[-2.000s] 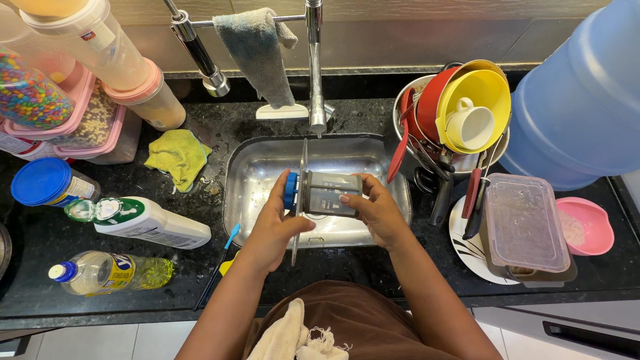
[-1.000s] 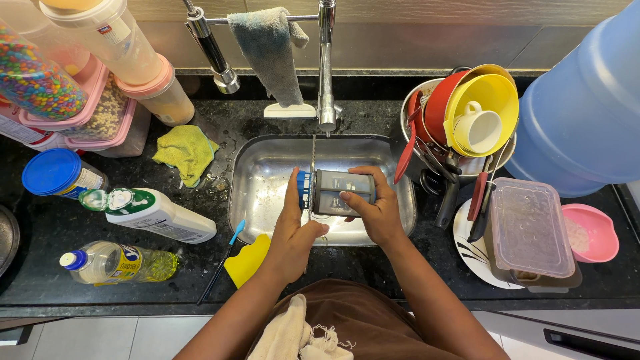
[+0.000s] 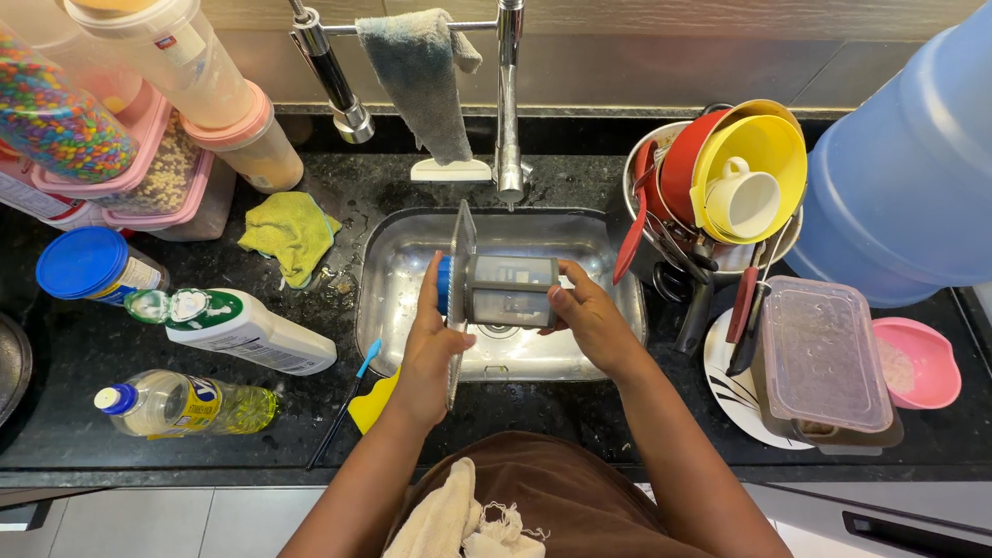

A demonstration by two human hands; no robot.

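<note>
Over the stainless steel sink [image 3: 504, 368], both hands hold a cylindrical mesh filter [image 3: 511, 292] lying sideways, with a grey frame. A thin flat disc or plate [image 3: 463, 271], seen nearly edge-on, stands at the filter's left end, and a blue round part [image 3: 444, 284] shows just beyond it. My left hand [image 3: 430, 349] grips the disc and blue part, its thumb on the near side of the disc. My right hand [image 3: 593, 314] holds the filter's right end between thumb and fingers. The chrome faucet [image 3: 508, 147] rises behind the sink.
Left are a yellow-green cloth [image 3: 291, 236], a white bottle [image 3: 252, 329], an oil-like liquid bottle [image 3: 194, 403], a thin blue-tipped brush [image 3: 345, 403] and stacked food containers [image 3: 232, 139]. Right are a bowl of dishes [image 3: 756, 155], red-handled utensils [image 3: 634, 232], a plastic container [image 3: 825, 353] and a large blue jug [image 3: 899, 170].
The held filter now shows its mesh side more clearly, having apparently been turned in my hands. Both hands keep hold of it over the sink.
</note>
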